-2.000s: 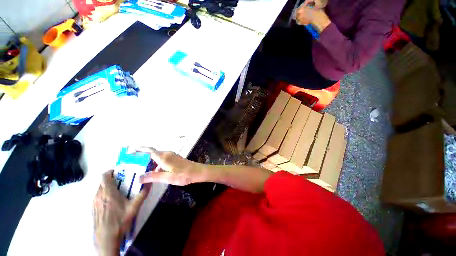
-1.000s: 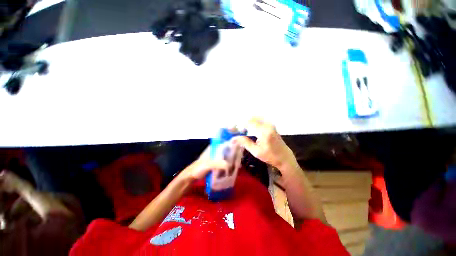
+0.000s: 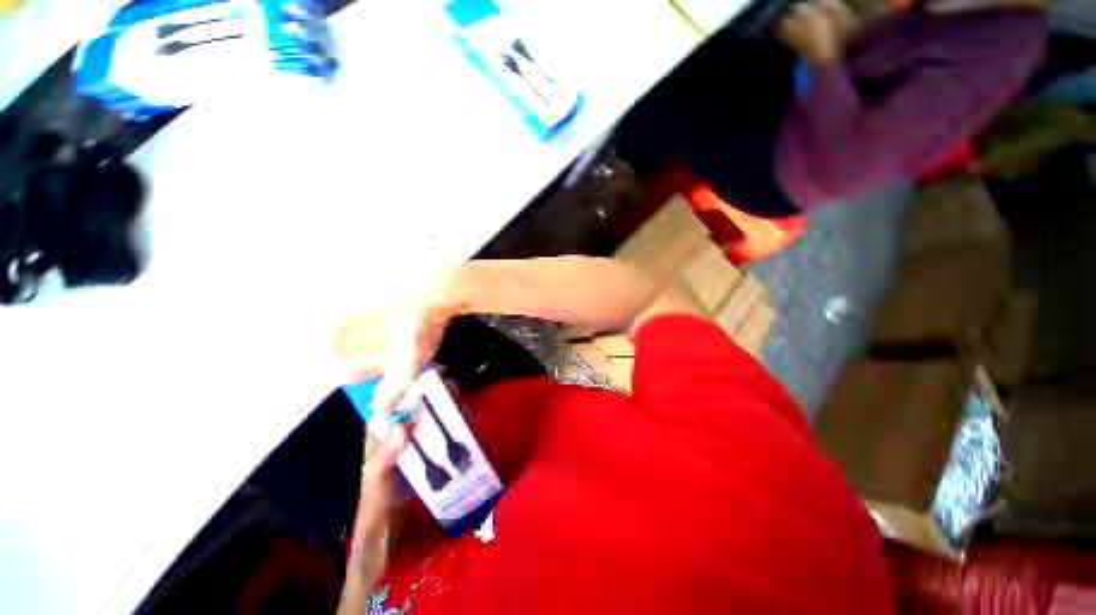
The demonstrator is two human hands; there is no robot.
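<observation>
A white and blue retail box [image 3: 447,454] printed with two black plugs is held over my lap at the bench edge. My left hand [image 3: 382,463] is around its left side, the fingers partly hidden by the box. My right hand [image 3: 391,342] is at the box's blue upper end, blurred and washed out against the bench. Whether a cable is inside the box cannot be seen.
On the white bench [image 3: 264,240] lie a pile of black cables [image 3: 90,216], a stack of retail boxes [image 3: 180,48] and a single box [image 3: 517,66]. Brown cartons [image 3: 691,270] stand below. A neighbour's purple sleeve [image 3: 889,108] shows at upper right, near an orange stool [image 3: 751,228].
The view has swung towards the right side again since one second ago. Compared with two seconds ago, the held box has moved off the bench to over my lap. Both hands remain at it.
</observation>
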